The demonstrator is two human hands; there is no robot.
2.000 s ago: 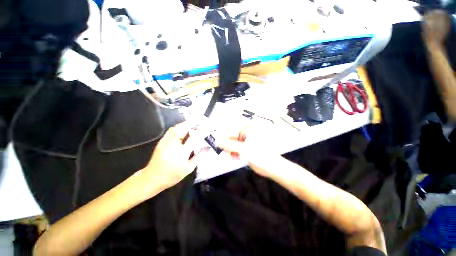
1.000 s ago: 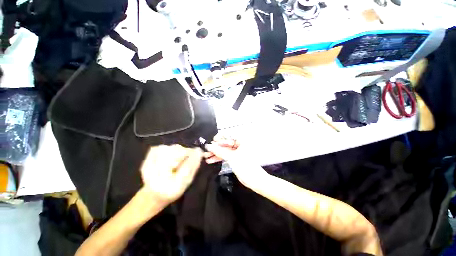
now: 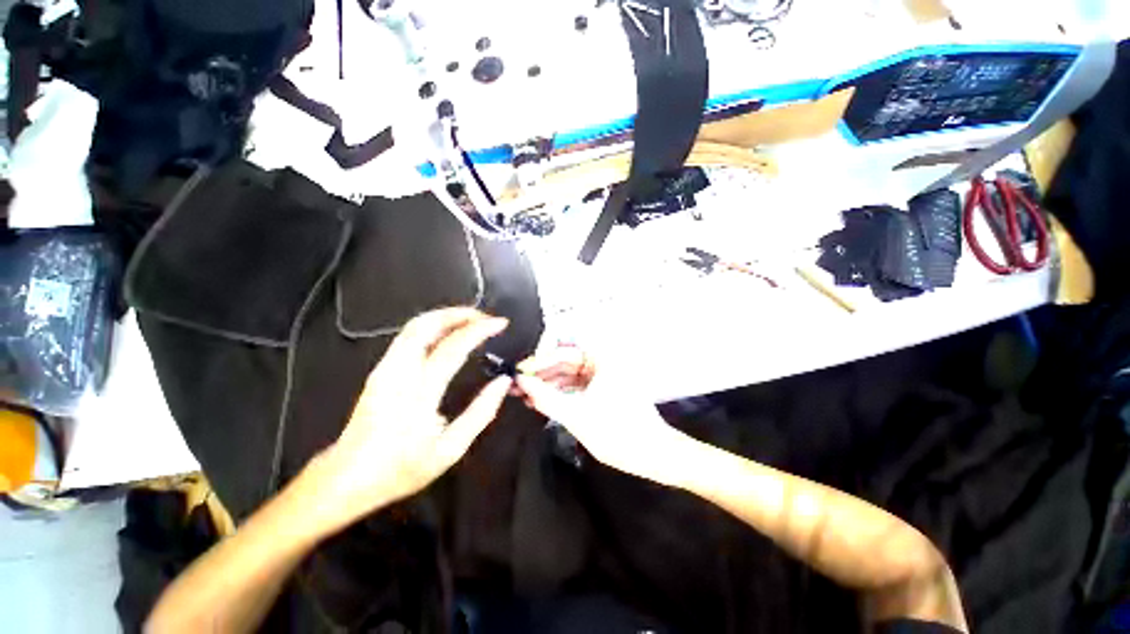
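A tiny black label (image 3: 499, 364) is between my hands, over the dark garment piece (image 3: 223, 279) with pale piping lines. My right hand (image 3: 592, 403) pinches the label's right end between thumb and fingertips. My left hand (image 3: 428, 396) is beside it on the left, thumb and fingers apart around the label's other end; whether a finger touches it is hard to tell. The garment piece lies over the left of the white table and hangs towards my lap.
The sewing machine (image 3: 545, 105) stands behind, a black band (image 3: 669, 99) over it. On the table (image 3: 744, 334) are snips (image 3: 701, 260), a tan stick (image 3: 827, 289), black stacks (image 3: 911, 248) and red-handled shears (image 3: 1006, 225). A plastic-wrapped pack (image 3: 52, 316) is at far left.
Two seconds ago the label was over the white table; both hands now have it over the garment. Since one second ago, my left hand has opened from a closed shape. The view has shifted.
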